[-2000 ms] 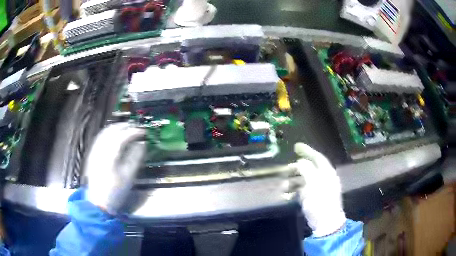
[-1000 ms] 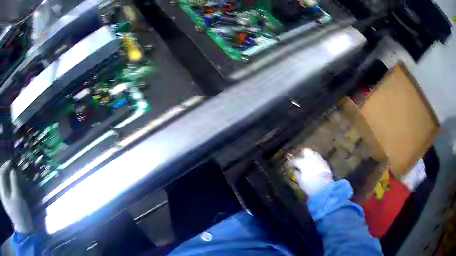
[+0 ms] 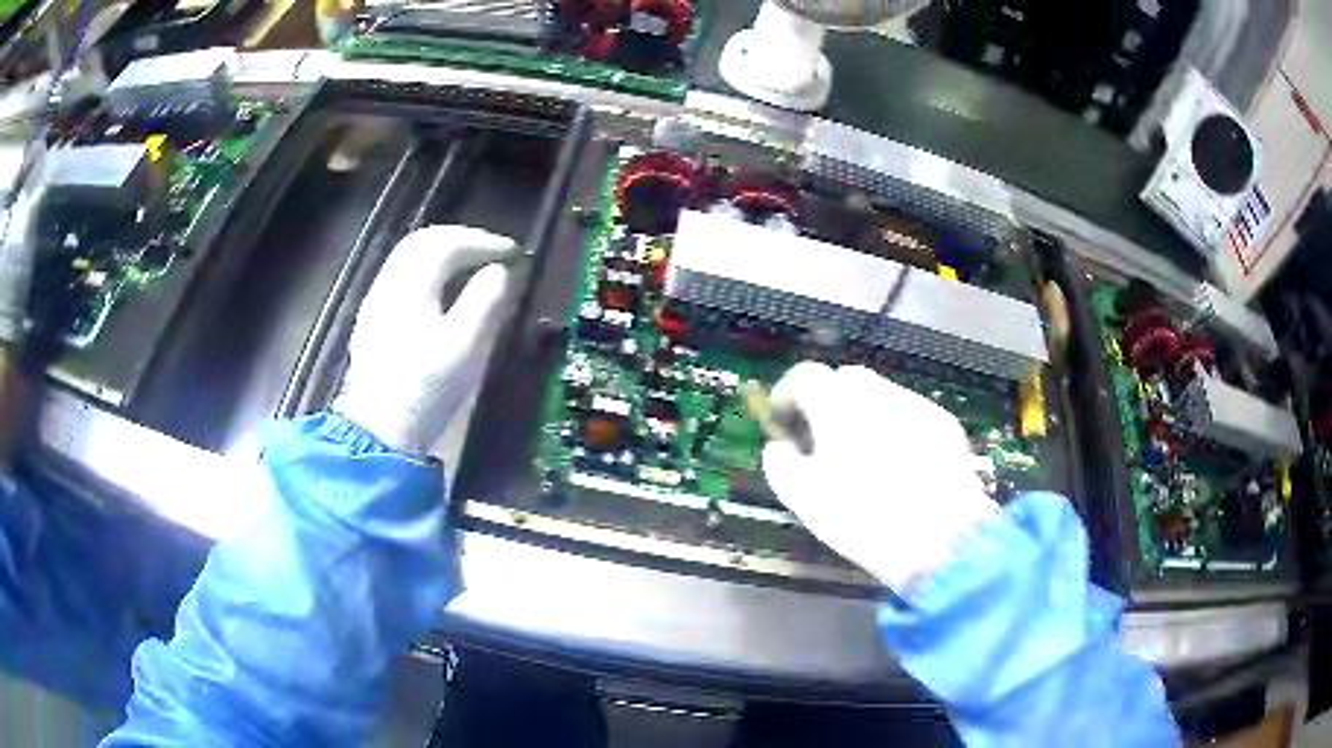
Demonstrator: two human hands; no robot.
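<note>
A large green circuit board lies in a black carrier tray in front of me. A silver finned heatsink crosses the board, with red toroidal chokes at its upper left corner. My right hand, white-gloved, is over the board's lower middle and pinches a small tan piece between thumb and fingertips. A yellow piece stands at the heatsink's right end. My left hand, white-gloved, is at the carrier's left edge with thumb and fingers apart, holding nothing that I can see.
A shiny conveyor rail runs along the near side. Other boards in carriers lie at the left and right, and another behind. A white fan base stands behind the line. A white device is at the upper right.
The view has swung from the cartons back to the line. My right hand has moved from the open carton to over the board, now with a small tan piece. My left hand is at the carrier's left edge.
</note>
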